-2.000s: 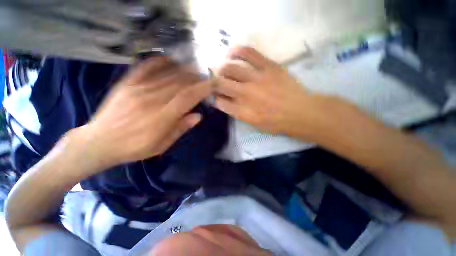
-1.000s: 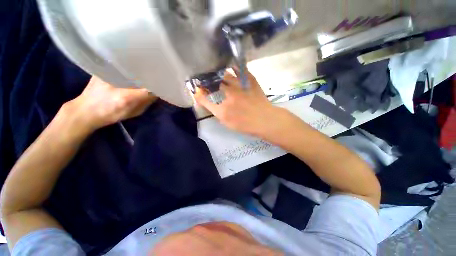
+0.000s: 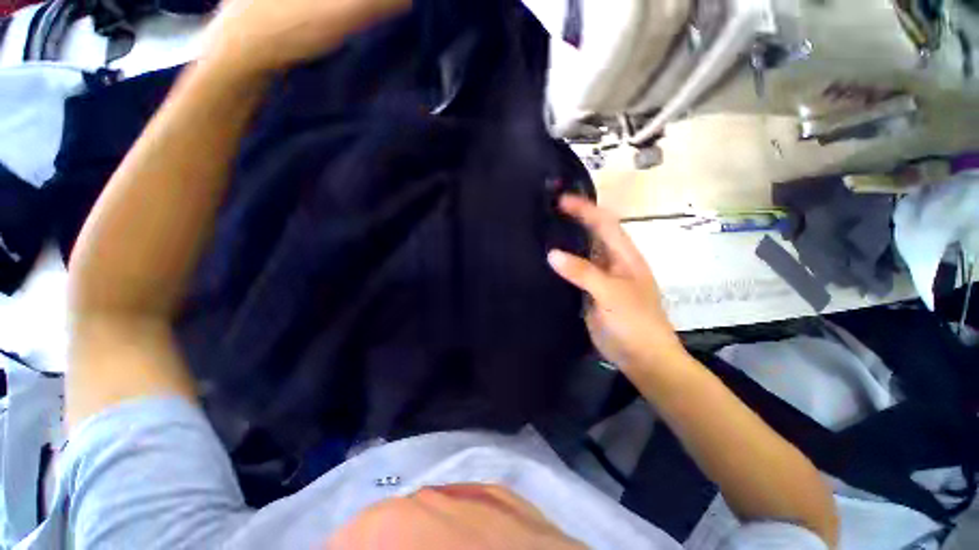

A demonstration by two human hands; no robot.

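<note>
A large navy panel (image 3: 429, 247) spreads over my lap and up to the sewing machine. My left hand (image 3: 311, 22) is blurred at the top edge and partly cut off, over the panel's upper part; its fingers cannot be made out. My right hand (image 3: 617, 290) is at the panel's right edge, with thumb and forefinger apart on the cloth. A tiny red mark (image 3: 554, 185) shows just above its fingertips. The machine head (image 3: 628, 54) is at the top right, with the presser foot area (image 3: 612, 150) beside the cloth's edge.
Snips and a blue-green pen (image 3: 751, 222) lie right of the hand. Grey scraps (image 3: 848, 231) and a flat grey strip (image 3: 792, 273) lie further right on the white table (image 3: 719, 295). Pale and navy pieces (image 3: 805, 376) are heaped below the table; more (image 3: 38, 118) are at the left.
The navy panel is now spread out in front of me. My left hand has moved up to the top edge. My right hand has left the presser foot and moved down and right onto the cloth's edge.
</note>
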